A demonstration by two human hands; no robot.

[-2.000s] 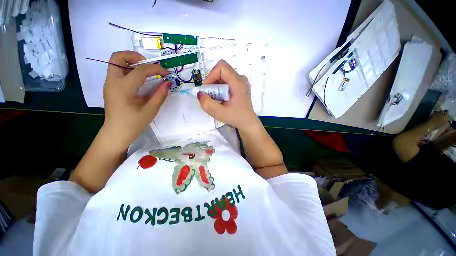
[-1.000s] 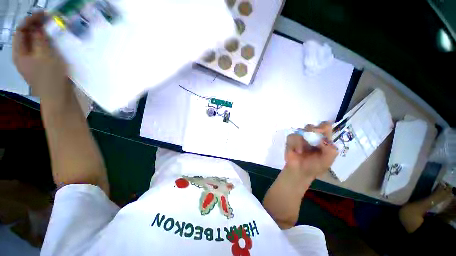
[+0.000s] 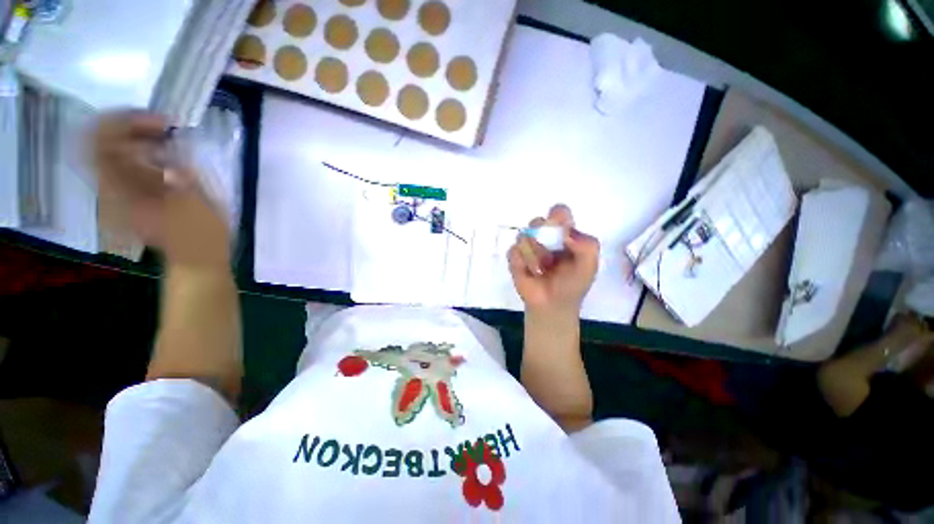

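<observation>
A small green circuit board point(image 3: 422, 191) with thin dark leads and small round parts lies on a white card point(image 3: 394, 261) in front of me. My right hand point(image 3: 554, 261), to its right, holds a white glue tube point(image 3: 550, 237) above the white sheet. My left hand point(image 3: 154, 184) is blurred at the far left, at the lower edge of a stack of white cards point(image 3: 200, 61). Whether it grips anything cannot be told.
A speaker tray point(image 3: 397, 46) with round brown recesses lies at the back. A crumpled tissue point(image 3: 622, 70) is right of it. Cards with wired modules point(image 3: 722, 230) lie on brown board point(image 3: 717, 133) at right. Another person's arm point(image 3: 871, 363) shows at the far right.
The card my left hand carried left is no longer held up; a stack shows there. Earlier, both hands worked over the modules. My right hand has moved back left with the tube.
</observation>
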